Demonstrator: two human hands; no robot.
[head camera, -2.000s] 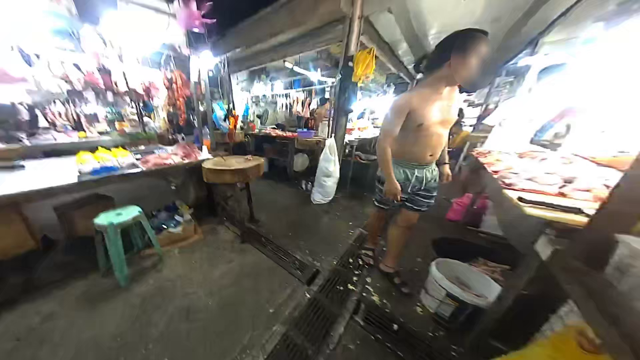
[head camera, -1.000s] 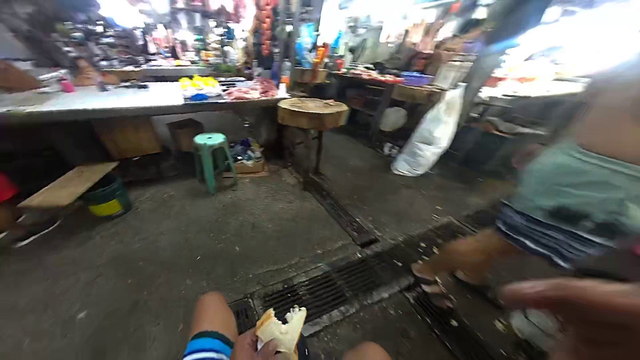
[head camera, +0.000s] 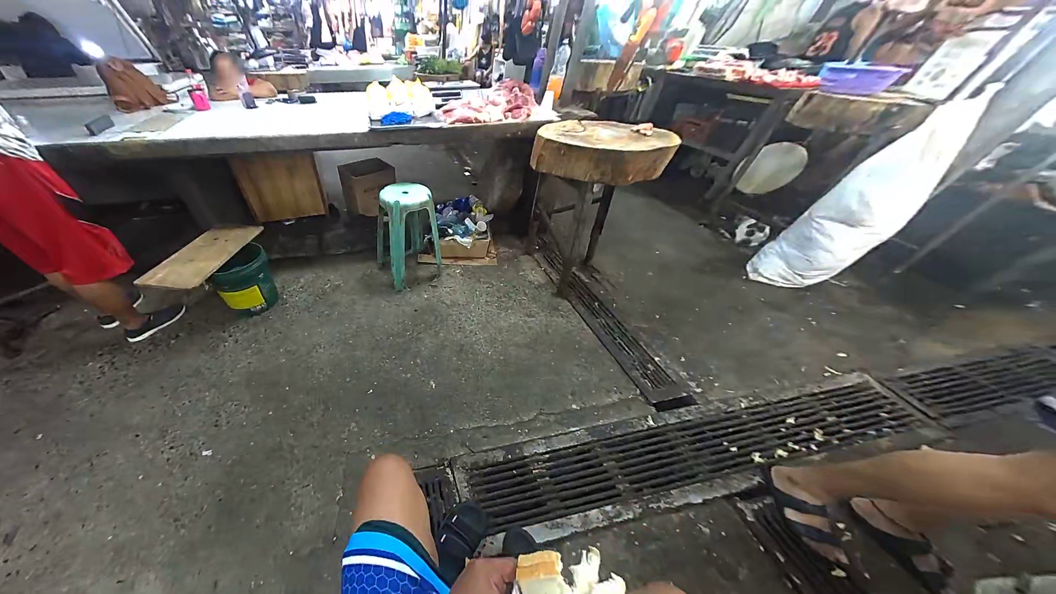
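Note:
My left hand (head camera: 485, 576) is at the bottom edge, closed around a piece of white bread (head camera: 540, 572) with a brown crust and a torn side. Much of the hand is cut off by the frame. My bent left knee (head camera: 388, 487), below blue patterned shorts, is just left of it, and dark footwear (head camera: 462, 528) shows behind the bread. A sliver of skin right of the bread looks like my other knee. My right hand cannot be seen.
A person's sandalled feet (head camera: 813, 516) stand at the right, by a metal floor grate (head camera: 685, 458). Ahead are a round wooden chopping block (head camera: 606, 153), green stool (head camera: 406, 198), green bucket (head camera: 247, 285), white sack (head camera: 858, 206) and a counter (head camera: 289, 124) with raw meat. Someone in red shorts (head camera: 58, 223) is at left.
The view has swung left and down since two seconds ago. The person in patterned shorts now shows only by lower legs and feet. A blurred hand seen at the right one second ago is gone.

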